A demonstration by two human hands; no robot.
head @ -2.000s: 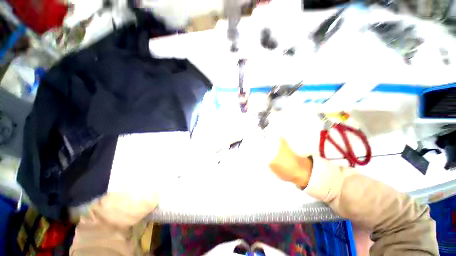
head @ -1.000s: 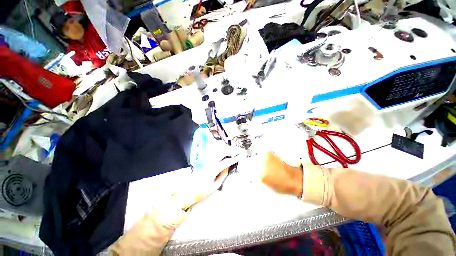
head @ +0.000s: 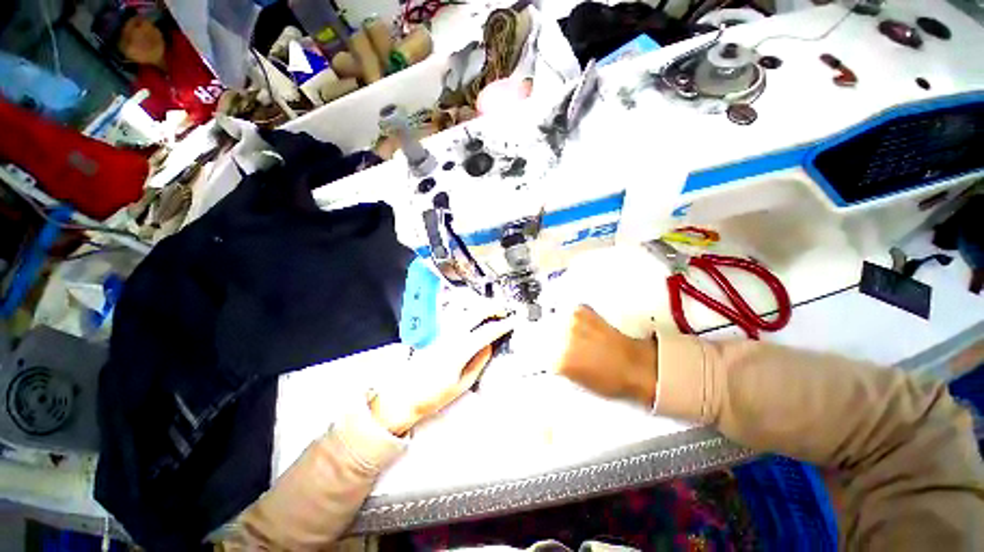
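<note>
My left hand (head: 437,377) is on the white table just left of the needle area, its fingers on a small dark fabric piece (head: 496,347) that is partly washed out by glare. My right hand (head: 604,356) is curled at the right of the presser foot (head: 529,293); its fingertips are lost in glare, so its hold cannot be told. The white sewing machine (head: 745,162) with a blue stripe stands behind both hands. The dark garment (head: 291,280) is heaped at the left, with a plaid patch (head: 194,415) on it.
Red-handled shears (head: 745,297) and yellow snips (head: 691,236) lie right of my right hand. A light blue guard (head: 419,304) is left of the needle. A black rectangle (head: 896,289) lies at right. A grey vented unit (head: 49,394) is far left. A person (head: 162,65) is at the back left.
The view has turned and sharpened since two seconds ago. My left hand has come in beside the needle with the small dark piece. Over the last second both hands have stayed nearly in place.
</note>
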